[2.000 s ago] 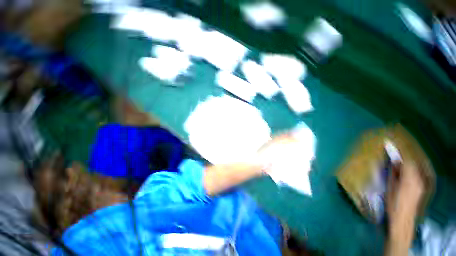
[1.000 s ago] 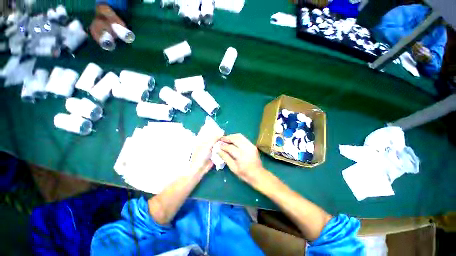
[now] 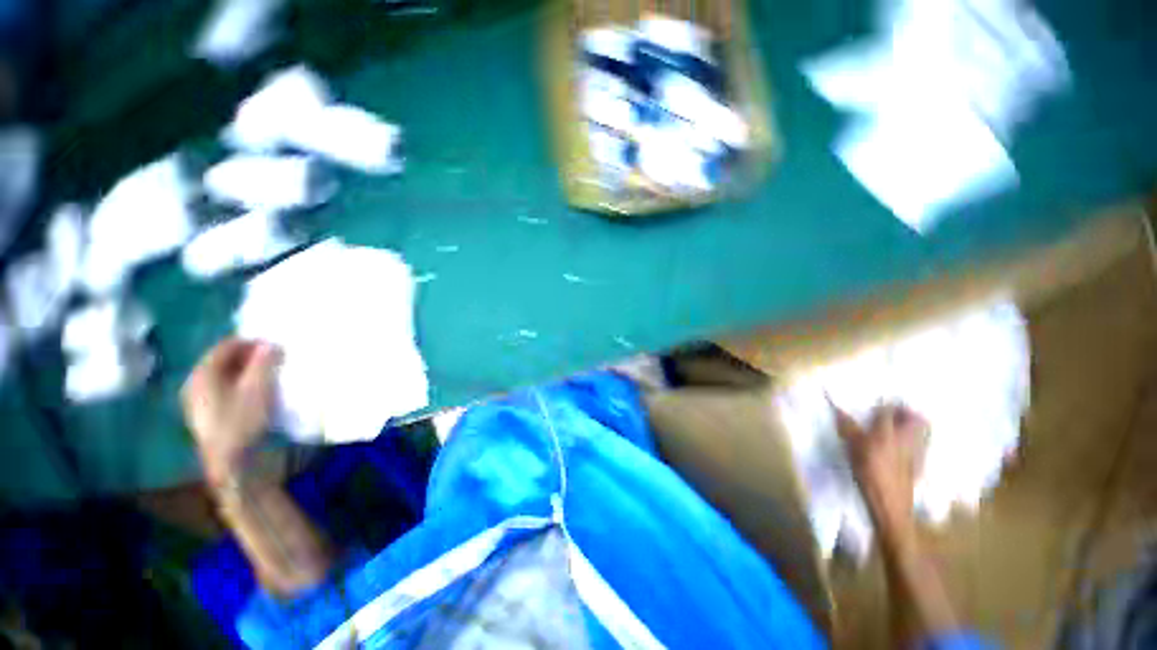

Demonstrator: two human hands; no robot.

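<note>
My left hand (image 3: 235, 400) is at the left edge of the stack of white sheets (image 3: 343, 337) on the green bench; its fingers are bent and blur hides whether it grips a sheet. My right hand (image 3: 891, 451) is over the white pieces (image 3: 964, 381) inside the large brown carton (image 3: 1078, 318), below bench level at the right; blur hides whether it holds one. Several white cylindrical units (image 3: 267, 182) lie in a loose group beyond and left of the stack. The picture is blurred.
The small open carton (image 3: 577, 178) with dark blue and white discs stands on the bench at the top middle. Crumpled white wrapping (image 3: 933, 114) lies at the upper right. The bench edge (image 3: 812, 333) runs between the bench and the large carton. A blue stool(?) (image 3: 362, 476) is below the bench at left.
My hands have parted: the left moved left to the stack's edge, the right moved down and right into the large carton. The view has swung right and down, bringing the carton's contents into sight.
</note>
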